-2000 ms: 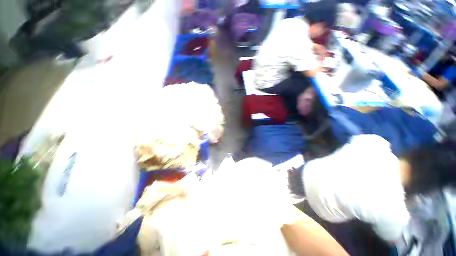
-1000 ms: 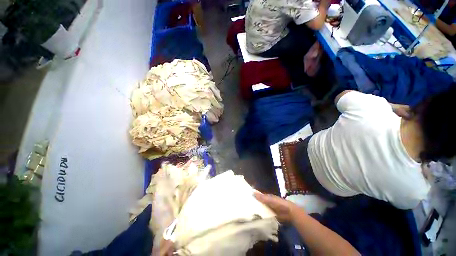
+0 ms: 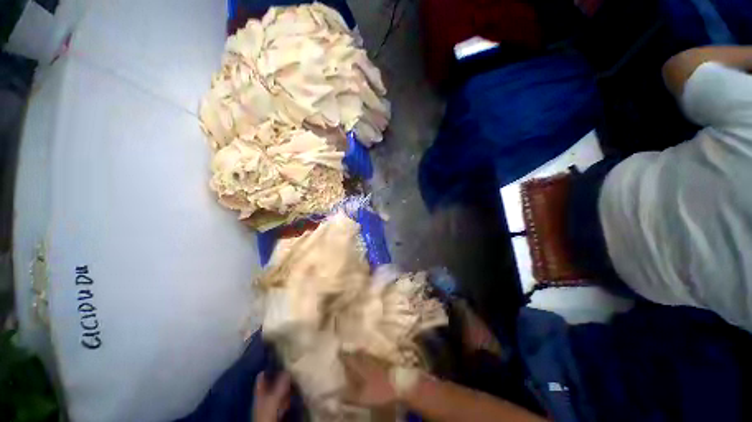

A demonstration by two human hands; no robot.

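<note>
A loose bundle of cream fabric pieces (image 3: 317,284) lies in front of me at the bottom centre, partly blurred. My right hand (image 3: 371,381) reaches in from the right, its fingers in the folds of the bundle's lower part. My left hand (image 3: 272,397) is at the bundle's lower left edge, cut off by the frame; its grip is unclear. More cream pieces with ruffled edges (image 3: 420,313) lie at the bundle's right. A large ruffled cream heap (image 3: 297,70) and a smaller one (image 3: 276,173) lie beyond, over blue crates (image 3: 373,235).
A white ledge (image 3: 148,206) with black lettering runs along the left. Pale strands (image 3: 350,204) lie between the heaps. On the right are blue garment pieces (image 3: 515,115), a white bench with a reddish-brown mat (image 3: 551,231), and a seated person in a white top (image 3: 684,222). Grey floor (image 3: 404,173) shows between.
The view has moved closer and lower over the cream heaps. The flat stack of cream pieces held up before is no longer seen raised; my right hand has moved down and left into loose cloth.
</note>
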